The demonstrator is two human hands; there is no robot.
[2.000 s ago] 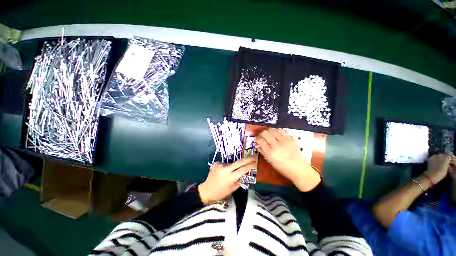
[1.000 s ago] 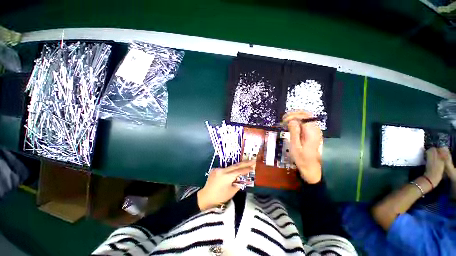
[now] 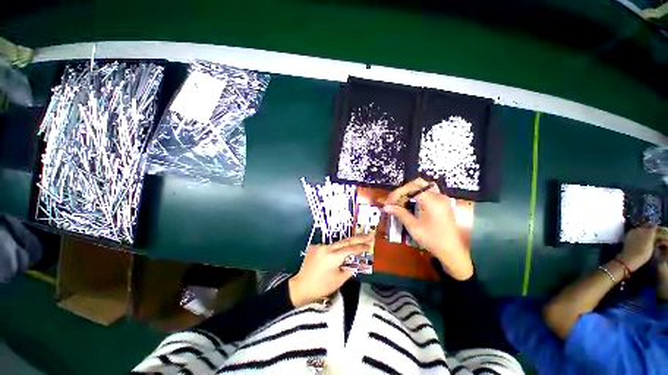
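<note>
My left hand (image 3: 326,269) holds a fan of thin pale strips (image 3: 331,212) with violet streaks; its fingers lie over the lower part of the small pale jig (image 3: 364,253). The jig is at the left edge of the orange-brown board (image 3: 403,262). My right hand (image 3: 428,220) is over the board, right of the jig's upper end, and holds a thin dark tool, perhaps tweezers (image 3: 422,190). Its fingertips are close to the jig; whether they hold a tiny part is too small to tell. White blocks on the board are partly hidden under this hand.
Two black trays with small white parts (image 3: 448,152) and finer specks (image 3: 371,146) stand above the board. At left are the bulk tray of strips (image 3: 95,154), a clear bag (image 3: 209,121) and a cardboard box (image 3: 94,282). At right, a person in blue (image 3: 608,329) works by another tray (image 3: 592,214).
My right hand went from beside the jig to the right parts tray, then came back down and left toward the jig with the dark tool. My left hand stays at the jig.
</note>
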